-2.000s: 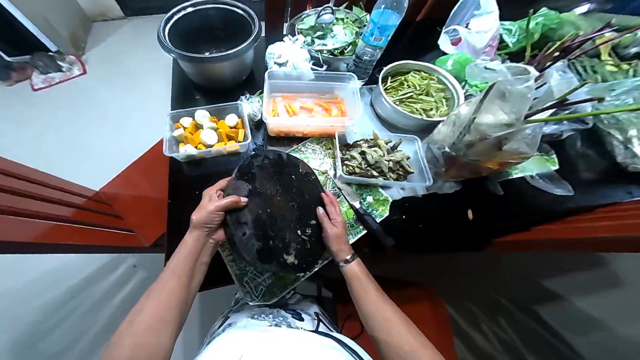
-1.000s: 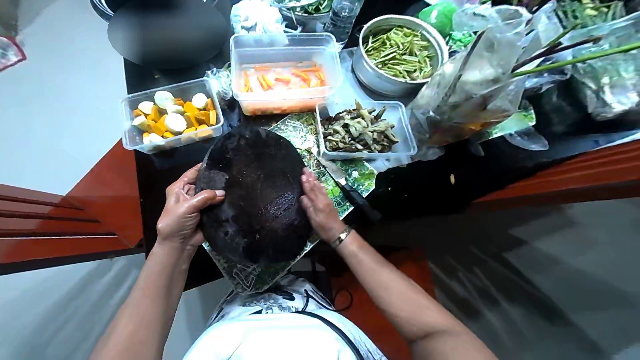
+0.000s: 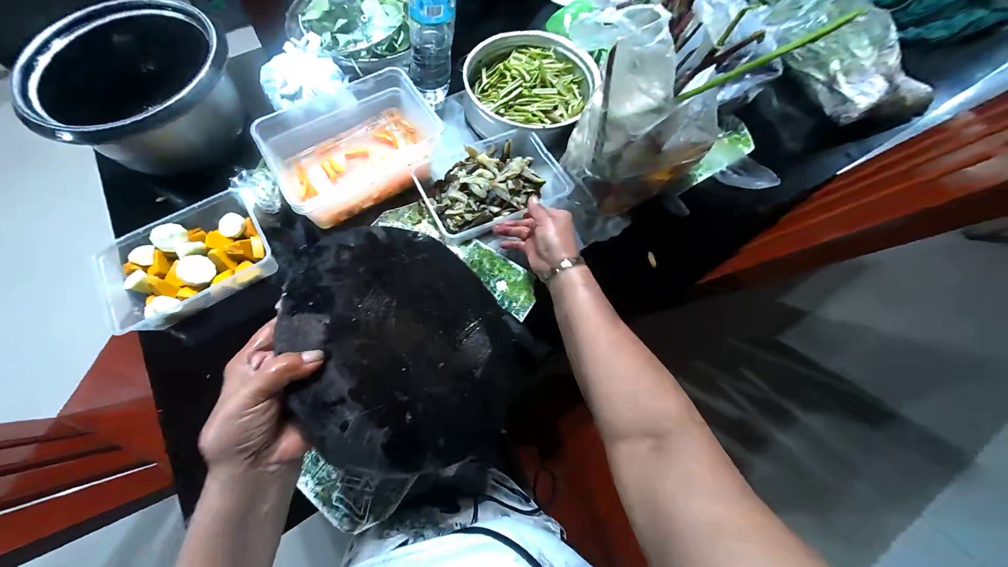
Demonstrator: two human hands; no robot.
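Observation:
My left hand (image 3: 264, 394) grips the left edge of a round, dark board (image 3: 402, 354), its thumb on top, tilted over the counter's front edge. Away from the board, my right hand (image 3: 545, 240) is at the front right corner of a clear plastic container (image 3: 461, 234) of dark, sliced vegetable pieces (image 3: 484, 189). Its fingers are apart; whether they touch the container I cannot tell. A green patterned mat (image 3: 500, 276) shows between board and container. The knife seen earlier cannot be made out now.
Around stand a container of orange and white chunks (image 3: 185, 260), a tub of orange strips in liquid (image 3: 354, 161), a metal pot of cut green stems (image 3: 531, 87), a large cooking pot (image 3: 134, 87), a water bottle (image 3: 431, 51) and plastic bags with stalks (image 3: 646, 126).
My right hand has left the board's right edge and moved out to the container of dark pieces. My left hand still holds the board. The view has shifted.

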